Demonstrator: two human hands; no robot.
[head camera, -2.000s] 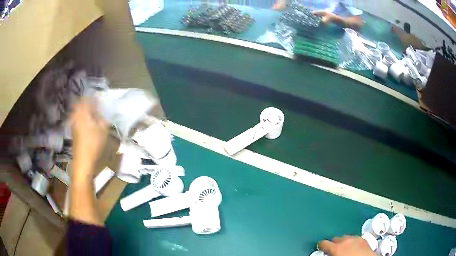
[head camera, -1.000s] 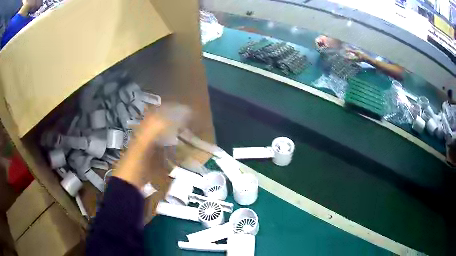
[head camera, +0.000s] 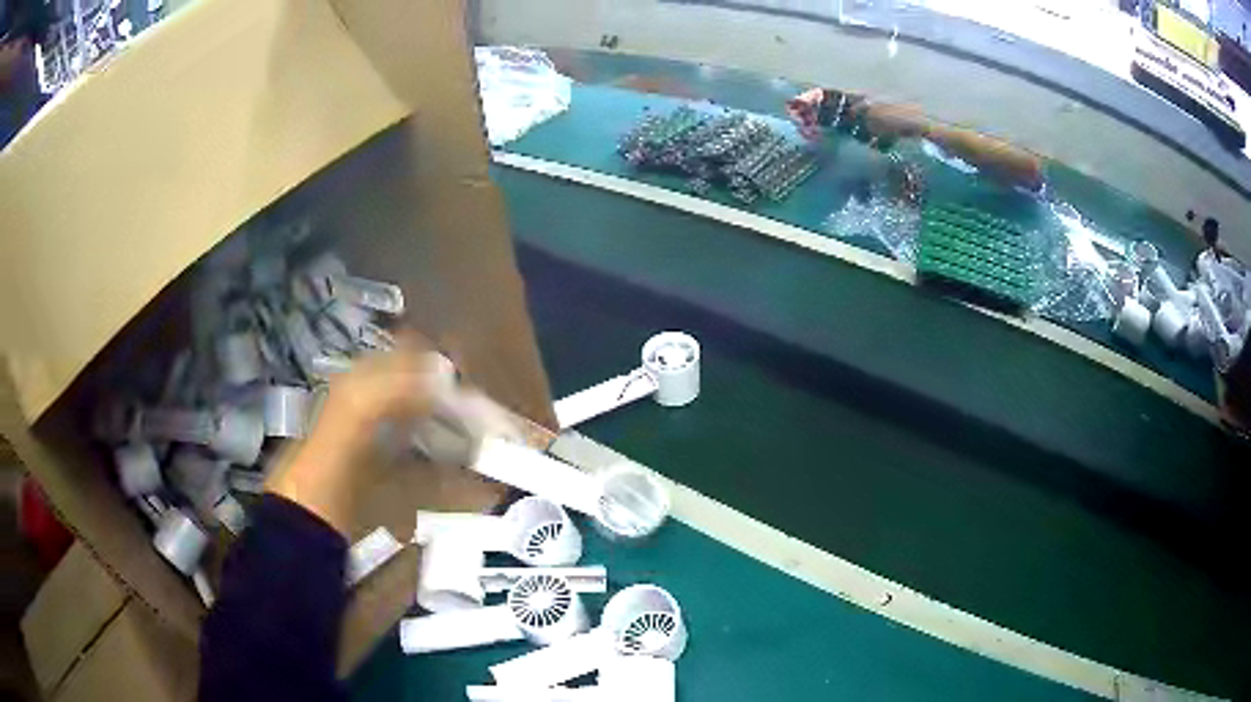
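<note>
My left hand (head camera: 360, 418) reaches in from the lower left at the mouth of the carton (head camera: 480, 261). It is blurred, with its fingers around a blurred white fan housing (head camera: 460, 412). Several white fan housings (head camera: 546, 603) with slotted round heads lie on the green bench just right of the carton. One housing (head camera: 628, 501) lies by the pale edge strip, its head to the right. The carton holds a heap of more housings (head camera: 233, 425). My right hand is out of the picture.
A white fan (head camera: 671, 368) lies on the dark green belt (head camera: 878, 439), its handle reaching the pale edge strip (head camera: 796, 562). Across the belt are green circuit boards (head camera: 977, 251), a stack of metallic-looking parts (head camera: 720, 151), clear bags, white parts (head camera: 1166, 316) and a person's arm (head camera: 947, 137).
My left hand has moved from inside the carton to its mouth. My right hand, earlier near round white units, has left the picture. More housings lie on the bench. The view has shifted left.
</note>
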